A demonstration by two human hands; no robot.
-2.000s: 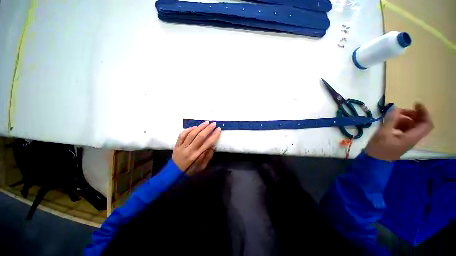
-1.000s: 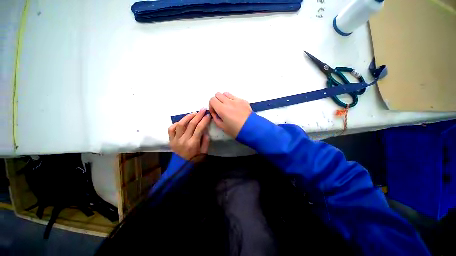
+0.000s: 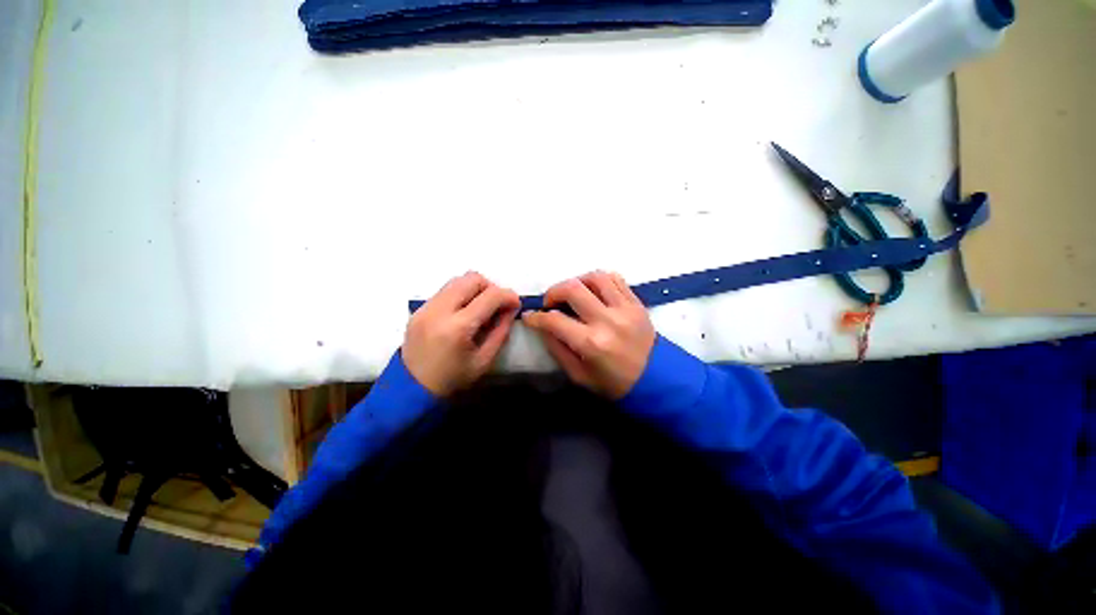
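Observation:
A narrow navy strap with white dots [image 3: 733, 276] lies along the near part of the table. Its right part crosses over the scissors' green handles, and its far right end curls up at the brown board. My left hand [image 3: 462, 333] pinches the strap near its left end. My right hand [image 3: 597, 333] pinches it just to the right, with a short bit of strap showing between the fingertips. The scissors [image 3: 845, 212] lie with dark blades pointing up and left, an orange-red cord at the handles.
A white table [image 3: 240, 240] has a yellow line at left. Wide navy strips [image 3: 529, 22] are stacked at the far side. A white spool [image 3: 935, 48] lies at upper right beside the brown board [image 3: 1034, 180]. Below are a wooden crate of black straps [image 3: 258, 525] and a blue crate [image 3: 1016, 421].
My right hand has come from the strap's right end to beside my left hand. Both hands now pinch the strap, where my left hand first lay flat on it. The camera view has shifted.

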